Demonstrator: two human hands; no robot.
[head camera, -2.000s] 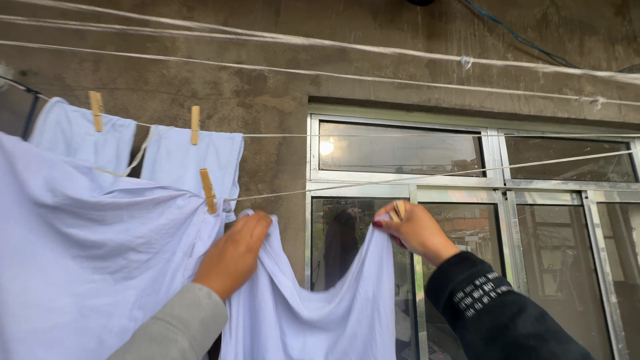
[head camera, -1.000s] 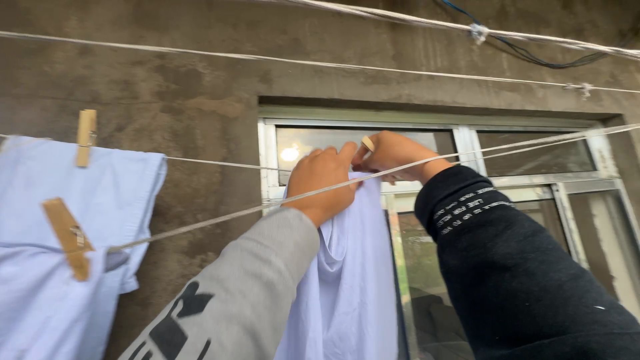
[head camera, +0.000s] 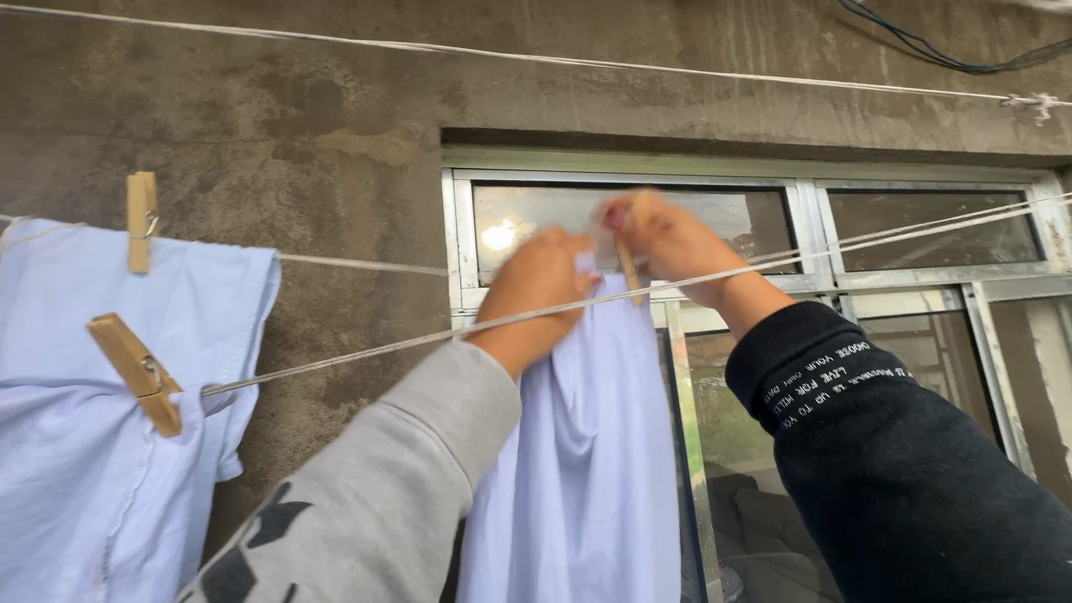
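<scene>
A pale lavender cloth hangs in folds from my hands at the line behind the nearest clothesline. My left hand, blurred, grips its upper edge. Beside it on the right, my right hand holds a wooden clothespin whose tips are at the cloth's top; whether it clamps the line cannot be told. At the left, a wooden clothespin tilts over the lavender cloth on the near line. Another clothespin stands upright on a light blue cloth on the line behind.
The near white clothesline crosses in front of my forearms, and another cord runs overhead. Behind is a rough concrete wall with a metal-framed window. Dark cables hang at the top right.
Two seconds ago my hands were apart, with the cloth spread between them; they have come together and the cloth is bunched. Since one second ago, the clothespin has turned downward onto the cloth's top.
</scene>
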